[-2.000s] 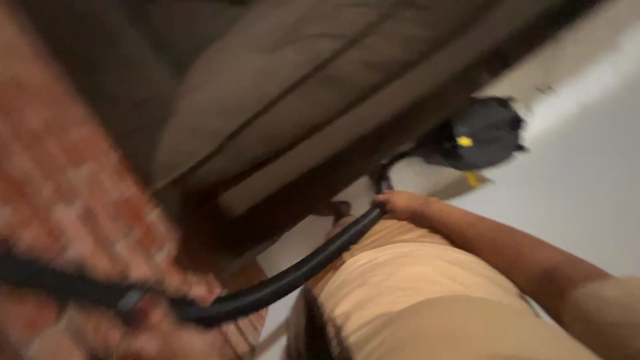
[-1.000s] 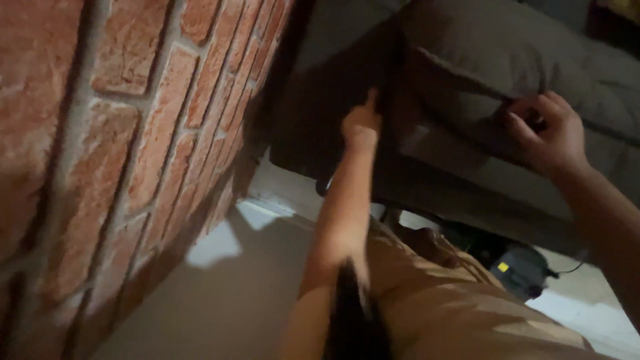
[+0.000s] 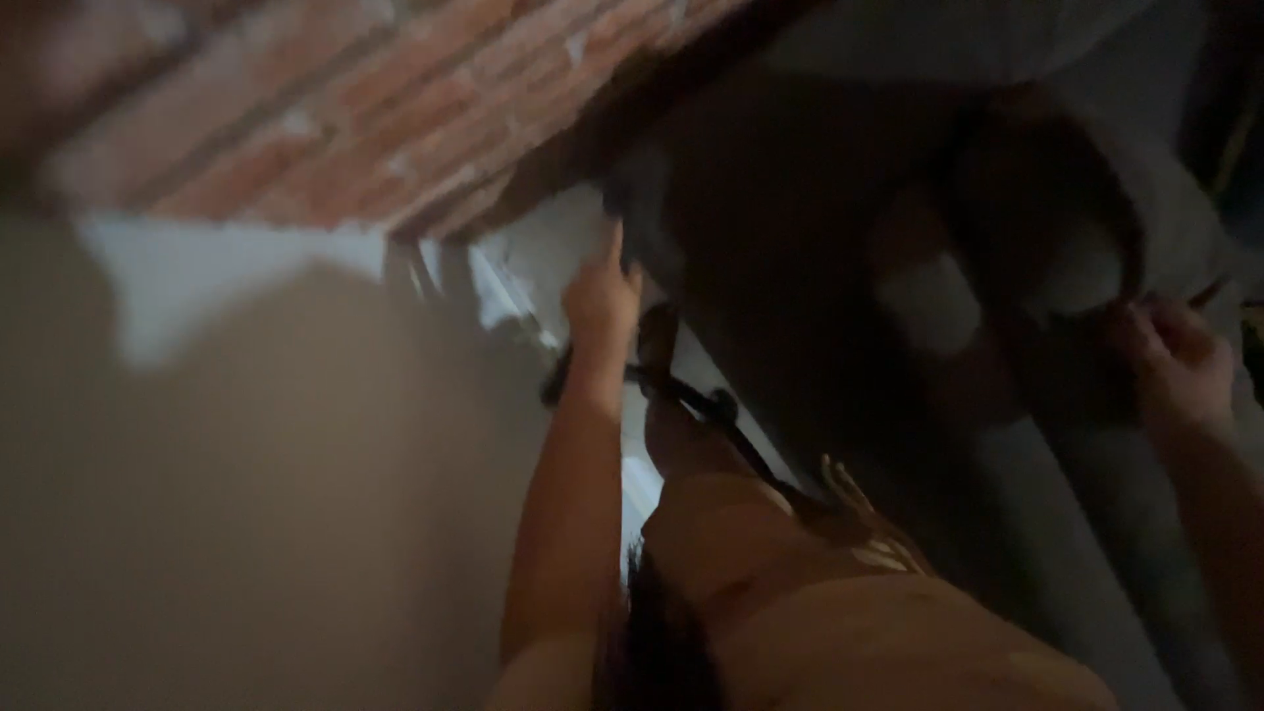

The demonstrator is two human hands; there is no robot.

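Observation:
The view is dark and blurred. My left hand (image 3: 602, 296) reaches down near the lower edge of a dark upholstered sofa (image 3: 810, 276), its fingers partly extended; whether it touches the sofa is hard to tell. At the right, my right hand (image 3: 1180, 360) is curled at the sofa's cushion, and its fingertips seem to pinch the fabric edge. A black hose (image 3: 736, 430) runs past my foot (image 3: 660, 336), below and to the right of my left hand.
A red brick wall (image 3: 415, 109) spans the upper left, meeting a plain pale surface (image 3: 257, 474) below it. The sofa stands close to the wall. A drawstring (image 3: 869, 513) hangs from my light brown clothing.
Two seconds ago a hand was at the black hose; one second ago both hands were at the sofa. My left hand is now beside the sofa's lower edge. The view has turned strongly.

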